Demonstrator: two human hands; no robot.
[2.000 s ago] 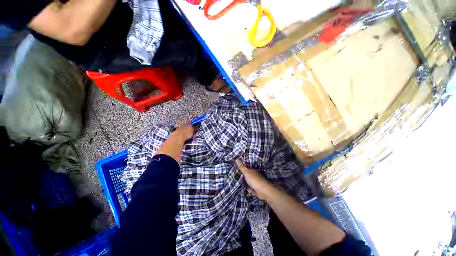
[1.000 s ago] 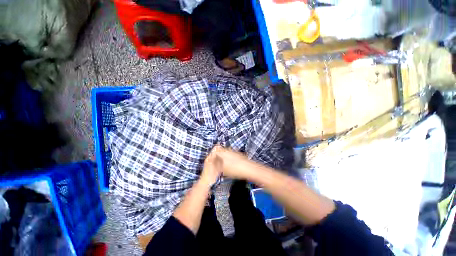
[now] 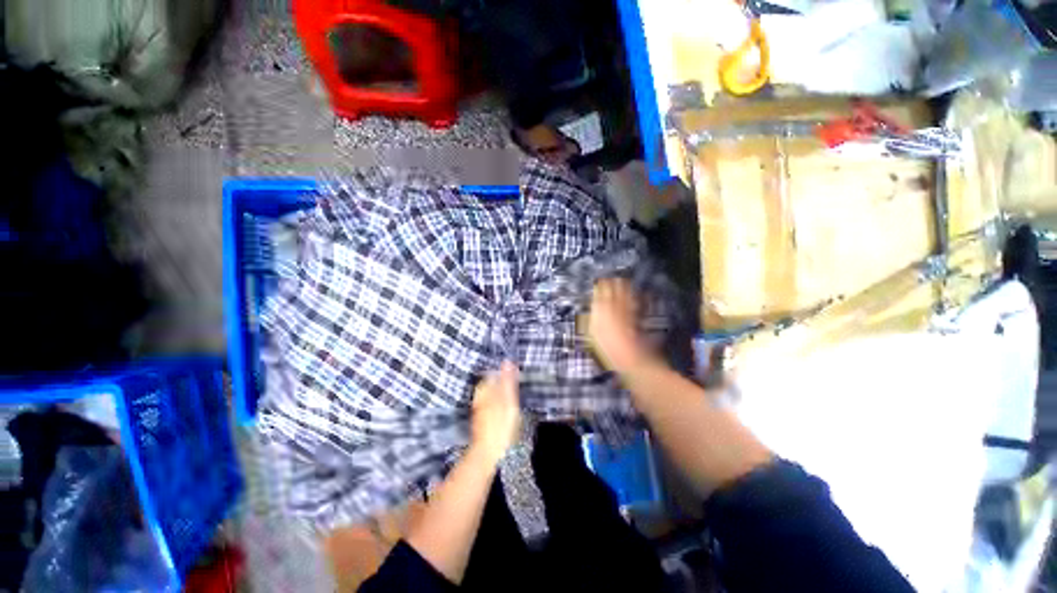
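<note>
A large heap of black-and-white plaid garment pieces (image 3: pixel 371 324) lies over a blue crate (image 3: pixel 238 301), whose left and back rims show. The cloth is gathered near its middle. My left hand (image 3: pixel 497 405) is at the near side of that gathered spot and seems to grip cloth there. My right hand (image 3: pixel 614 319) is on the right part of the heap, with its fingers against the cloth. Both hands are a little blurred, and the fingertips of my right hand are partly hidden.
A red plastic stool (image 3: pixel 438 70) stands behind the crate, by a person's foot (image 3: pixel 547 141). Another blue crate (image 3: pixel 186 452) is at lower left. A stuffed sack (image 3: pixel 110 41) is at upper left. At right, a table carries taped cardboard (image 3: pixel 858 220) and yellow-handled scissors (image 3: pixel 744 58).
My hands were together at the gathered spot and are now apart. My right hand has moved right and away from me. Earlier, my hands were spread on the heap while the view was tilted.
</note>
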